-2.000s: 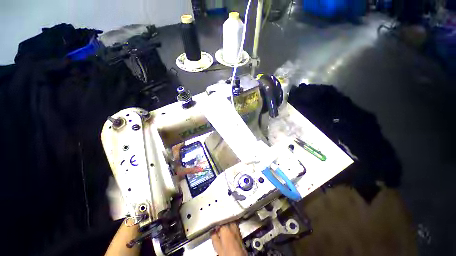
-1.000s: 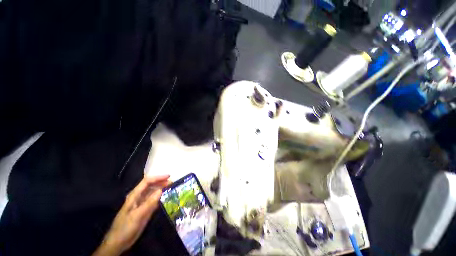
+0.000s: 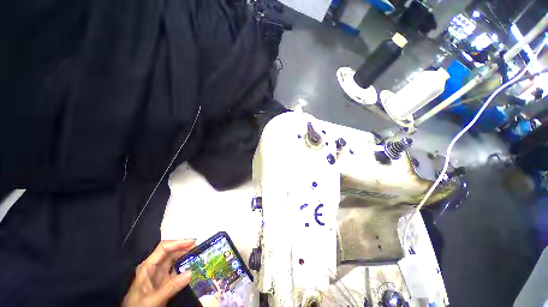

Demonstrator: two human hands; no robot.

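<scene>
My left hand (image 3: 157,274) is at the bottom left, bare. Its fingers and thumb are at the left edge of a smartphone (image 3: 217,271) with a bright coloured screen. The phone lies tilted just left of the cream sewing machine (image 3: 295,210), its lower end cut off by the picture's edge. Black cloth (image 3: 102,114) fills the left side, with a thin pale thread (image 3: 162,177) on it. My right hand is not in view.
A black thread cone (image 3: 380,61) and a white thread cone (image 3: 419,93) stand on white discs behind the machine. A white cord (image 3: 462,141) runs down to it. A bare white tabletop part (image 3: 201,207) shows left of the machine. Blue bins and grey floor lie beyond.
The view has swung left and the machine now shows at the right. The phone has moved out of the machine's opening to its left side, with my left hand. My right hand has left the picture.
</scene>
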